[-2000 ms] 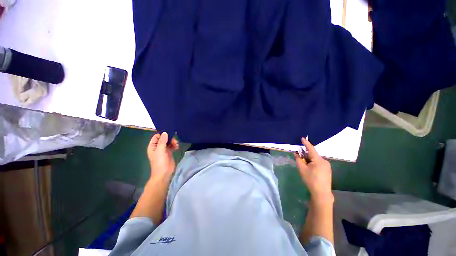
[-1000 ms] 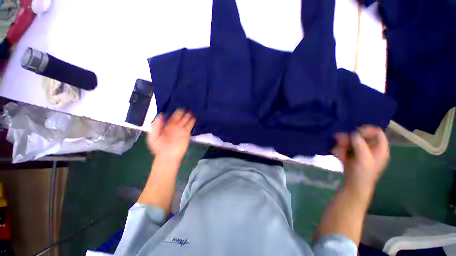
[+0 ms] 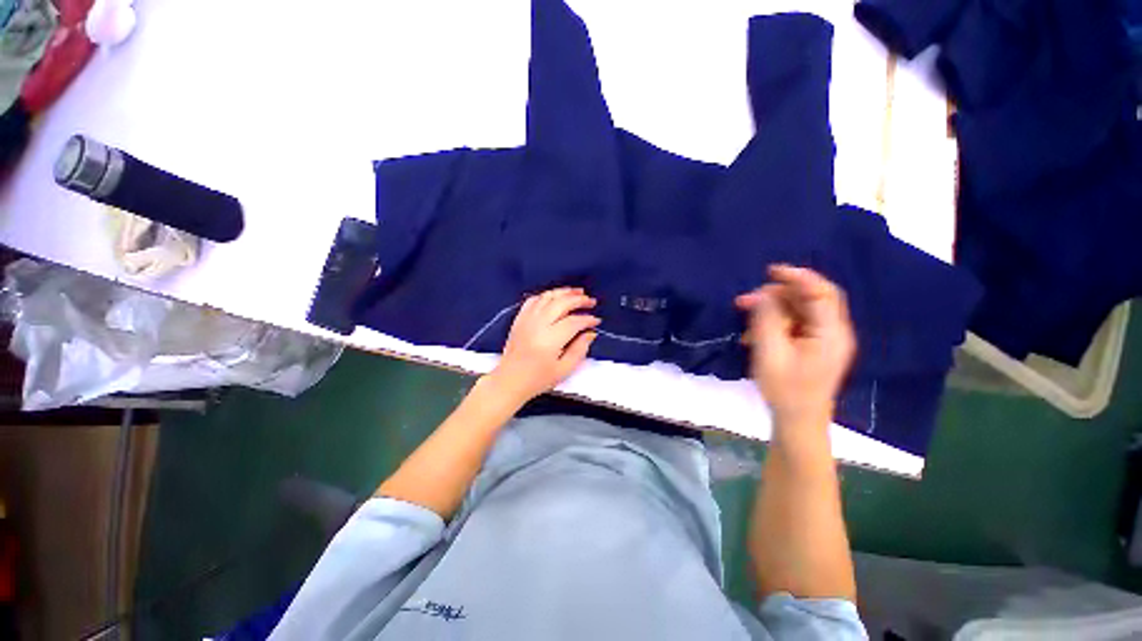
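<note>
A part-sewn navy garment [image 3: 676,251] lies on the white table in front of me, with two sleeve-like panels pointing away from me. White stitch lines and a small label show near its lower edge. My left hand [image 3: 546,338] rests on the cloth near that edge, fingers together and pressed on it; I see nothing gripped. My right hand [image 3: 797,332] is over the garment right of the label, blurred, with fingers curled; whether it holds something is not clear.
On the white table [image 3: 301,75] at left lie a black flask [image 3: 163,194], an off-white roll [image 3: 153,246] and a phone [image 3: 343,276] partly against the garment. A navy heap [image 3: 1046,163] hangs over a cream bin [image 3: 1075,376] at right. Plastic bags [image 3: 163,332] hang at left.
The garment's lower part is turned so that white stitch lines and a label now show. Both hands have moved inward over the cloth, and its upper body no longer spreads up the table.
</note>
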